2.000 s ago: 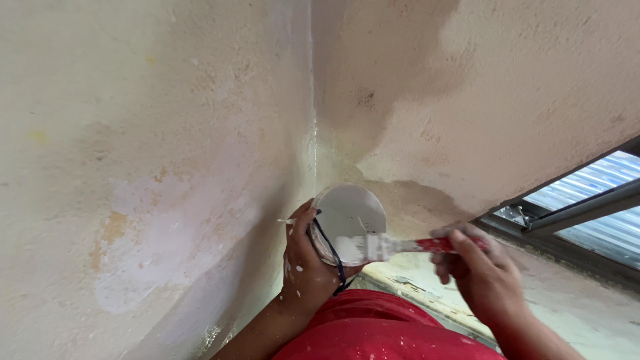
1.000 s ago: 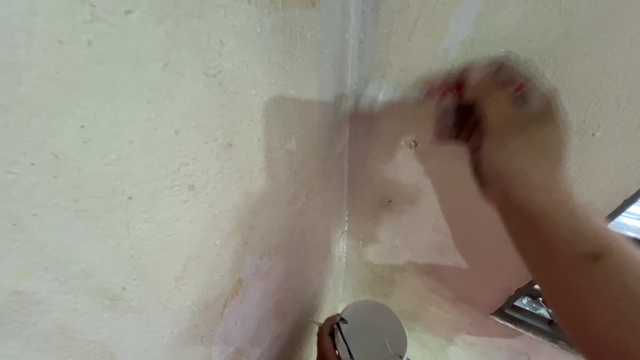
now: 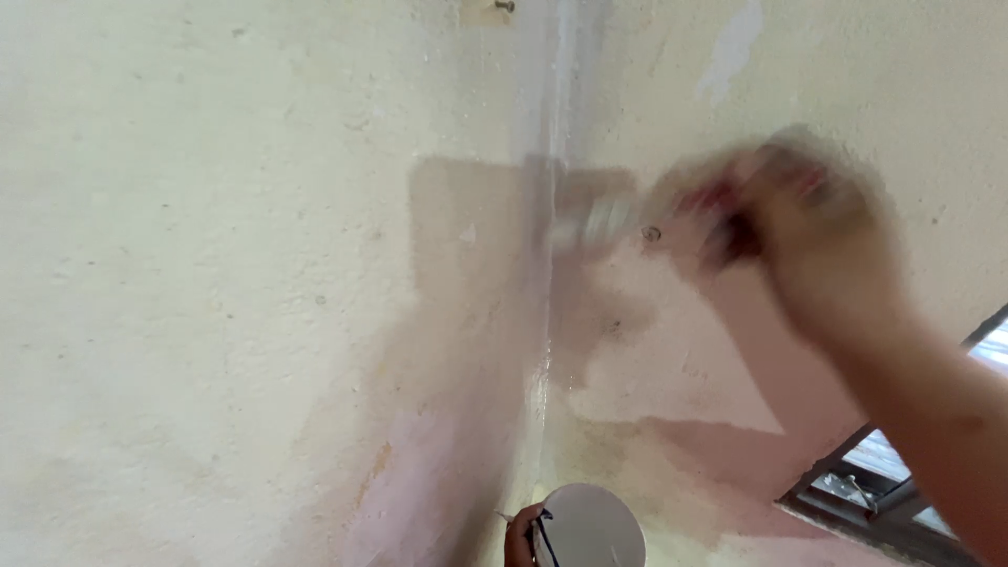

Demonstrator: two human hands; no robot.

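My right hand (image 3: 795,213), blurred by motion, grips the red handle of a paintbrush (image 3: 602,224). The whitish bristles point left and are at or close to the corner (image 3: 549,315) where two walls meet; whether they touch is hard to tell. At the bottom edge, my left hand (image 3: 521,535) holds a round paint container (image 3: 594,524) by its side, with a dark cord or handle over its rim. Only the fingers of that hand show. Pale paint is visible inside the container. A wet, shiny streak runs down the corner.
A metal screw or bolt (image 3: 505,6) sticks out near the top of the corner. Right of the corner is a small round mark (image 3: 651,233) in the wall. A dark-framed louvre window (image 3: 858,488) lies at the lower right, partly behind my right forearm.
The brush has gone from the container up to the wall corner, where my right hand holds it in both later frames. The view has shifted upward along the corner.
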